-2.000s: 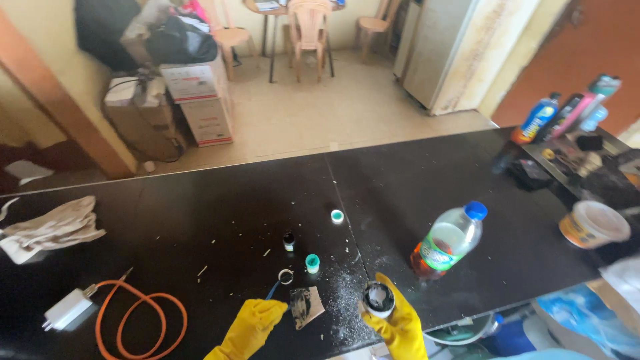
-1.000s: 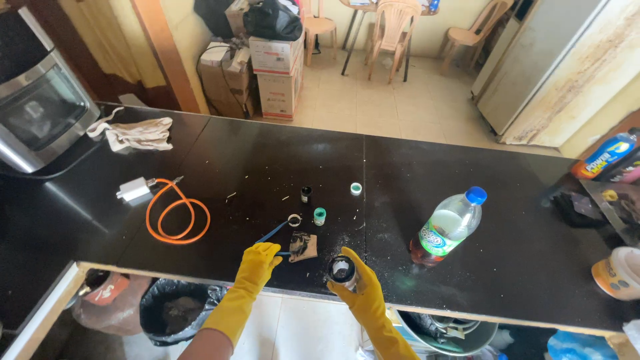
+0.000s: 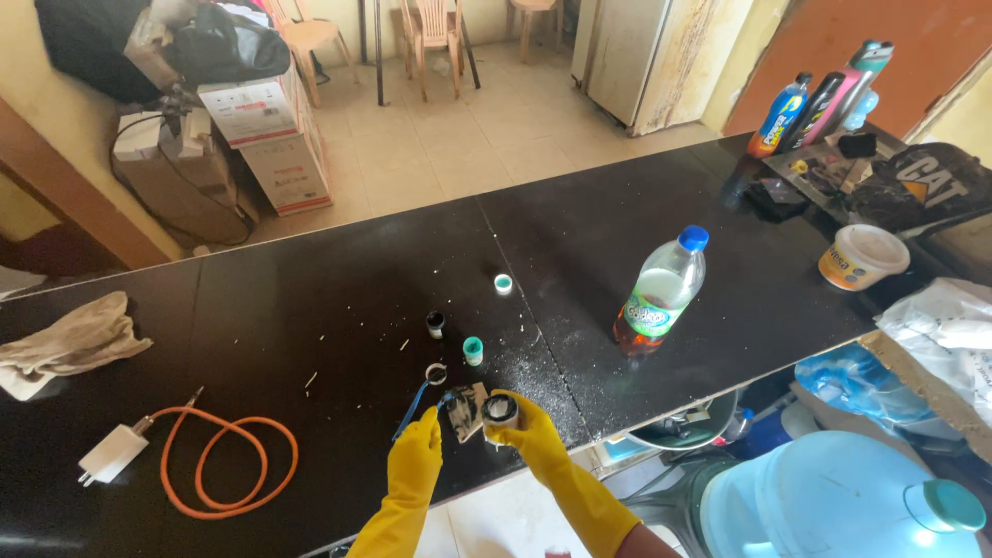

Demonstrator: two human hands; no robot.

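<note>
My left hand (image 3: 418, 449), in a yellow rubber glove, grips a thin blue-tipped tool whose tip reaches a black-smeared piece of cardboard (image 3: 466, 412). Beside that hand a blue stick (image 3: 411, 409) lies by a small round lid (image 3: 435, 374). My right hand (image 3: 535, 436), gloved in yellow too, holds a small jar (image 3: 500, 411) with a black rim and a pale patch inside, just right of the cardboard. Beyond them stand a teal-rimmed small cup (image 3: 473, 351), a dark small cup (image 3: 435, 325) and a white cap with a teal inside (image 3: 503, 284).
A plastic bottle (image 3: 659, 294) with red-brown liquid stands to the right, a plastic tub (image 3: 862, 257) farther off. At left lie a white charger (image 3: 113, 455), its orange cable (image 3: 267, 465) and a cloth (image 3: 74, 341). Below the counter's right edge is a large blue water bottle (image 3: 837, 496).
The view has swung right and back since the middle frame. The right hand keeps hold of the jar, and the left hand stays beside the cardboard.
</note>
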